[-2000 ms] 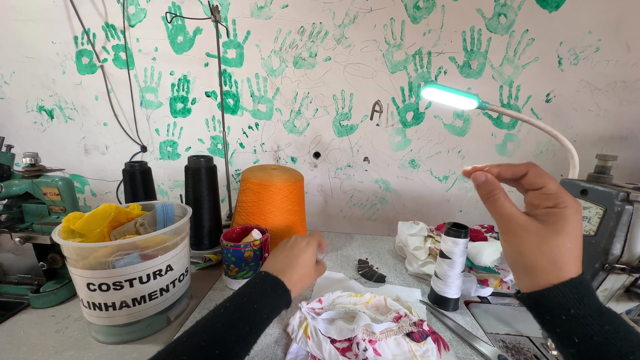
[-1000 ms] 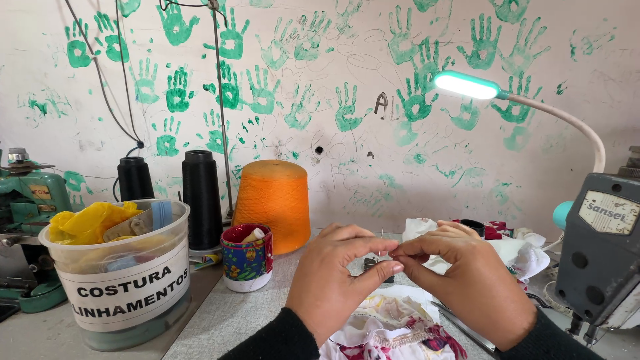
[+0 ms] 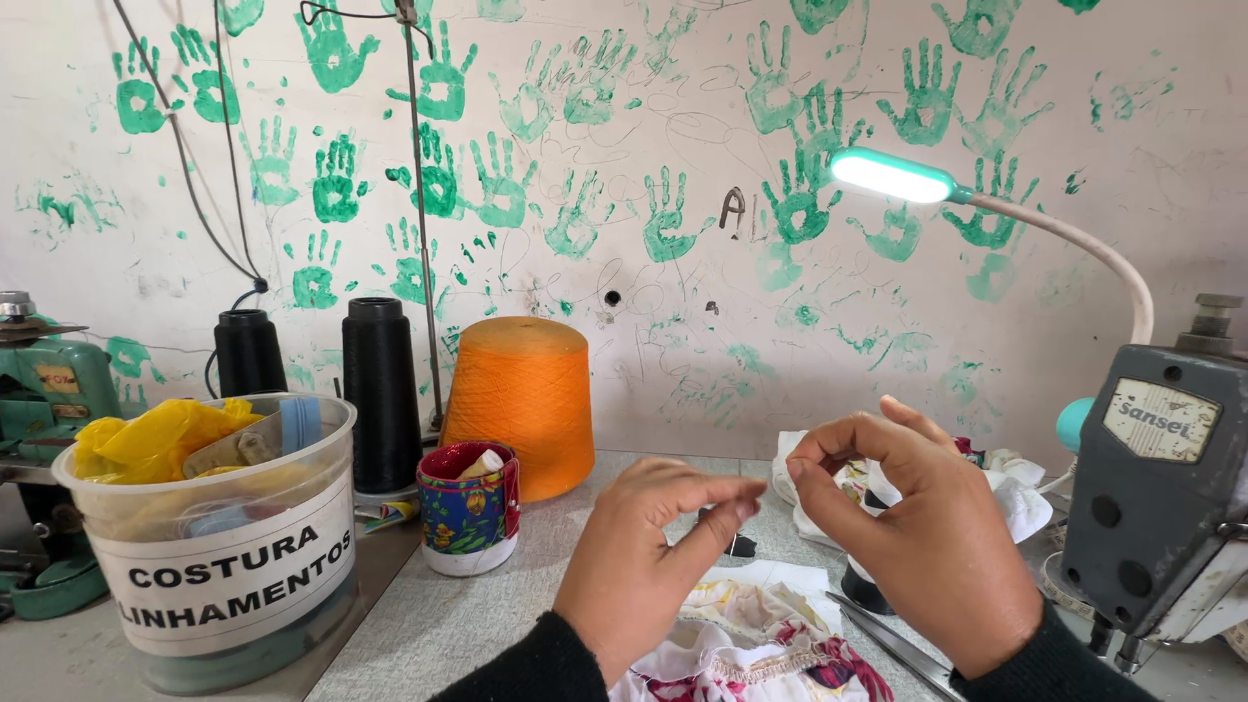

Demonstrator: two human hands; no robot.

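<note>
My left hand [image 3: 658,556] is raised over the table, thumb and fingertips pinched together; anything as fine as a thread or needle between them is too small to make out. To its right, my right hand [image 3: 902,517] also pinches thumb against forefinger, a short gap from the left. Below both lies a gathered white and floral fabric piece [image 3: 770,643]. A pair of metal scissors or similar tool [image 3: 892,639] rests beside it, partly under my right wrist. The thread spool [image 3: 863,585] behind my right hand is mostly hidden. A small black item [image 3: 741,546] shows between the hands.
At left stand a labelled plastic tub [image 3: 210,546], black thread cones [image 3: 378,400], an orange thread cone [image 3: 526,409] and a fabric-wrapped cup [image 3: 468,517]. A grey sewing machine [image 3: 1150,497] and lit lamp [image 3: 892,175] are at right. More fabric [image 3: 1019,497] lies behind my right hand.
Two seconds ago my left hand was low by the cup and my right was raised; one second ago their fingertips met. Now they are apart.
</note>
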